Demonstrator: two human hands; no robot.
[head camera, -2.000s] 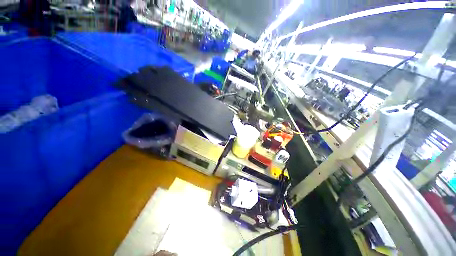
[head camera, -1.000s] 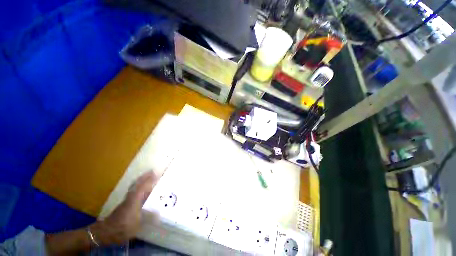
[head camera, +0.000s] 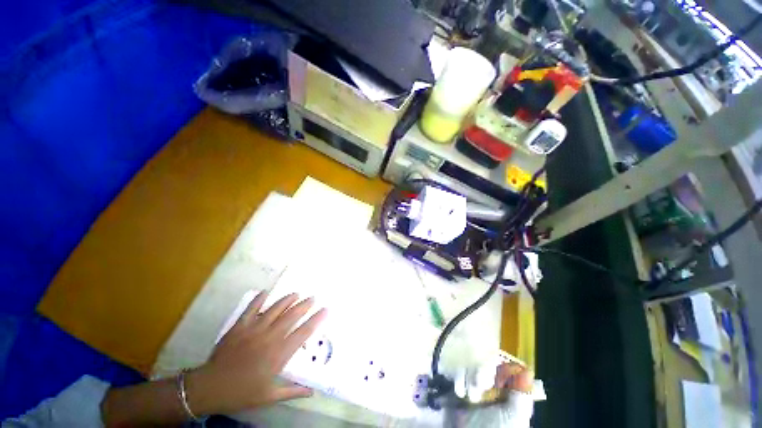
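A row of white socket faces (head camera: 347, 380) with round recesses lies on the overexposed pale sheets (head camera: 342, 242). My left hand (head camera: 259, 355), bare with a bracelet, rests on the row's left end with fingers spread. My right hand (head camera: 501, 389), in a white glove with bare fingertips showing, is at the row's right part and partly blurred. It is closed around a black plug (head camera: 430, 390), whose front is at the socket faces; whether it is inserted cannot be told. A black cable (head camera: 459, 318) rises from the plug. The glove hides the row's right end.
A test fixture with a white block (head camera: 439, 215) stands behind the sheets. A green-handled screwdriver (head camera: 436, 312) lies on them. Instruments (head camera: 338, 138) stand behind, with a yellow container (head camera: 455, 96) on top. A blue bin (head camera: 92, 125) is at left, a green conveyor (head camera: 576, 334) at right.
My left hand has moved right and onto the row, fingers now spread. My gloved right hand has come in from the lower right with the black plug, and its cable now crosses the sheets.
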